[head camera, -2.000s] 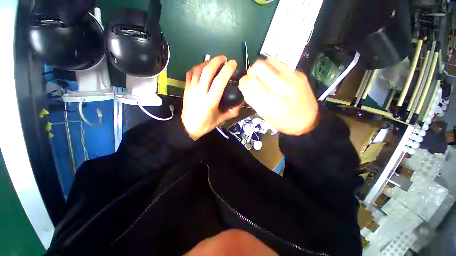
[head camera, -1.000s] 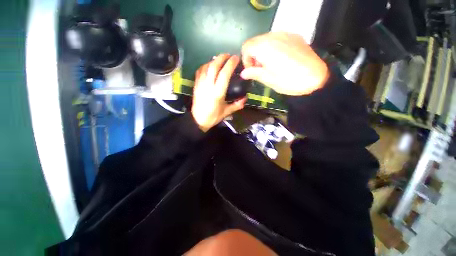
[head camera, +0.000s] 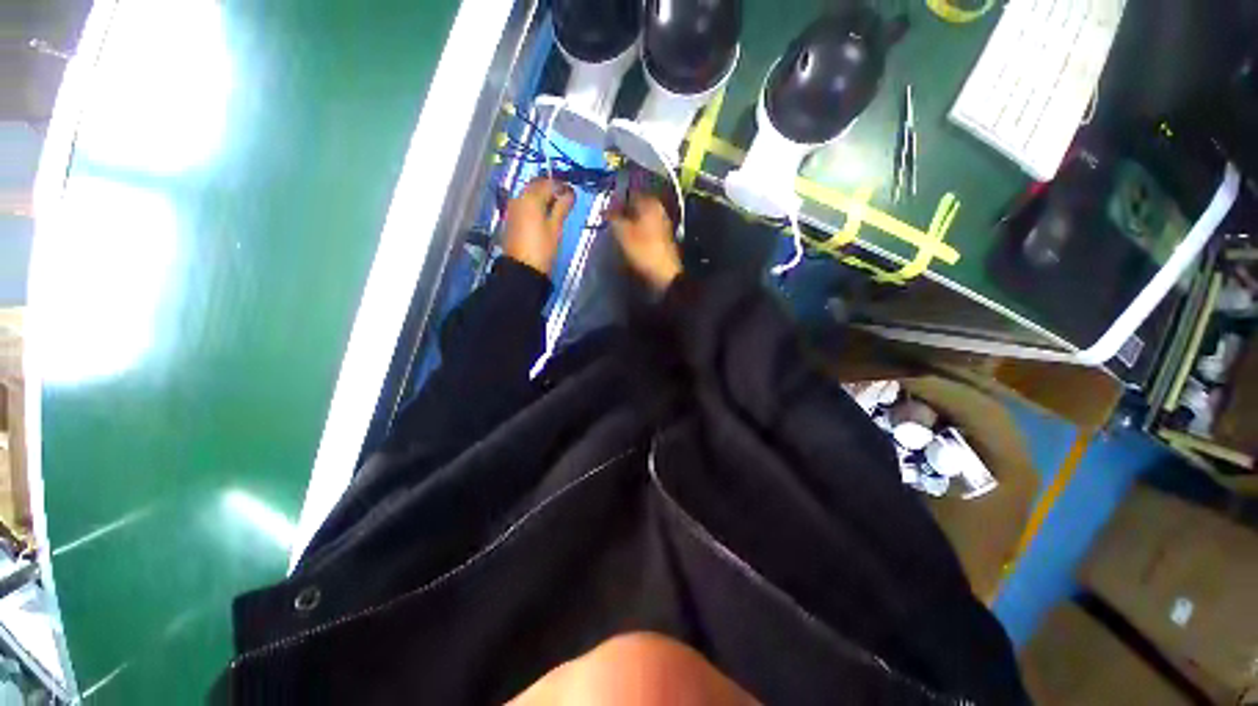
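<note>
Three white security cameras with glossy black heads are at the bench edge: left (head camera: 595, 28), middle (head camera: 690, 47) and right (head camera: 824, 80). A white cable (head camera: 791, 248) hangs from the right one. My left hand (head camera: 533, 225) is at the left bench edge below the left camera, fingers at dark test leads (head camera: 566, 171). My right hand (head camera: 646, 237) is just below the middle camera, beside its white cable, fingers bent. Both hands are small and partly blurred; whether either grips a lead or cable cannot be told.
Tweezers (head camera: 905, 146), a keyboard (head camera: 1040, 77) and a yellow tape roll (head camera: 957, 6) lie on the green mat. Yellow tape strips (head camera: 883, 226) run along its edge. A carton of white parts (head camera: 933, 448) is below the bench. A green conveyor surface (head camera: 248, 276) is at left.
The view has swung left. Both hands have left the black camera head and moved to the left bench edge. A third camera now stands right of the other two.
</note>
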